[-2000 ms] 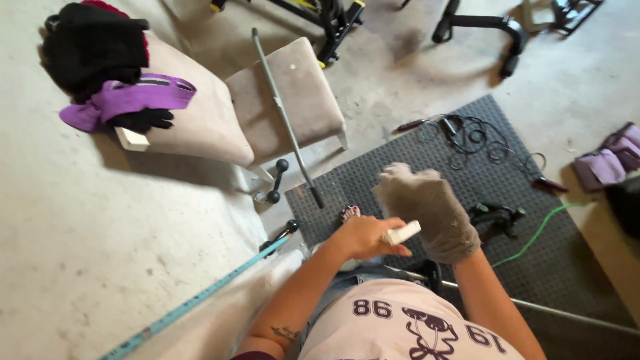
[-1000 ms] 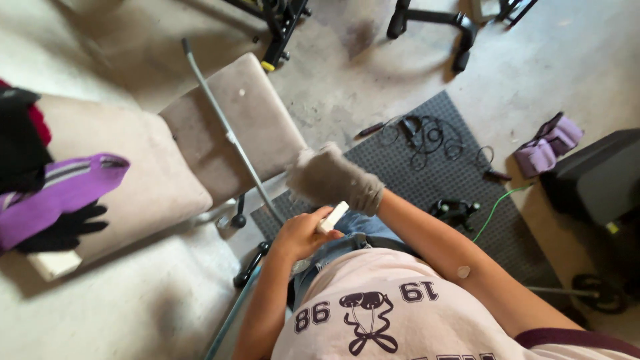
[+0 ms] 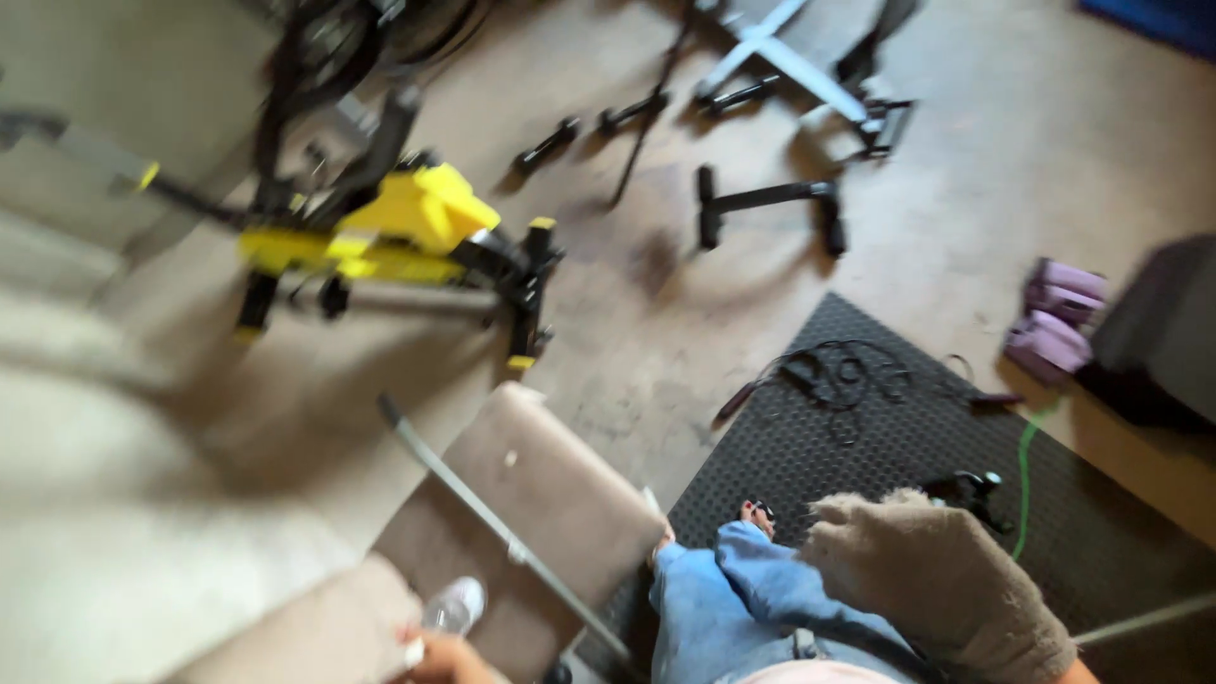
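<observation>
My left hand (image 3: 442,657), blurred and cut by the bottom edge, is over the beige padded bench (image 3: 541,475), closed around a small whitish object (image 3: 456,606) whose kind I cannot tell. A thin metal bar (image 3: 475,513) lies slantwise across the bench seat, right of that hand. My right hand (image 3: 936,579) is inside a worn beige-grey cloth mitt, held above the dark textured mat, beside my jeans (image 3: 750,608). The cloth hides its fingers, and nothing is seen held in it.
A yellow and black exercise machine (image 3: 408,237) stands beyond the bench. Dumbbells (image 3: 546,147) and a black T-shaped stand (image 3: 769,199) are on the concrete floor. On the mat (image 3: 760,456) lie a coiled cable (image 3: 845,370) and a green cord (image 3: 1024,475). Purple weights (image 3: 1054,318) lie at the right.
The view has swung so that the exercise machine shows. My hands, close together before, are now wide apart: the left over the bench, the mitted right above the mat. The purple belt has left the view.
</observation>
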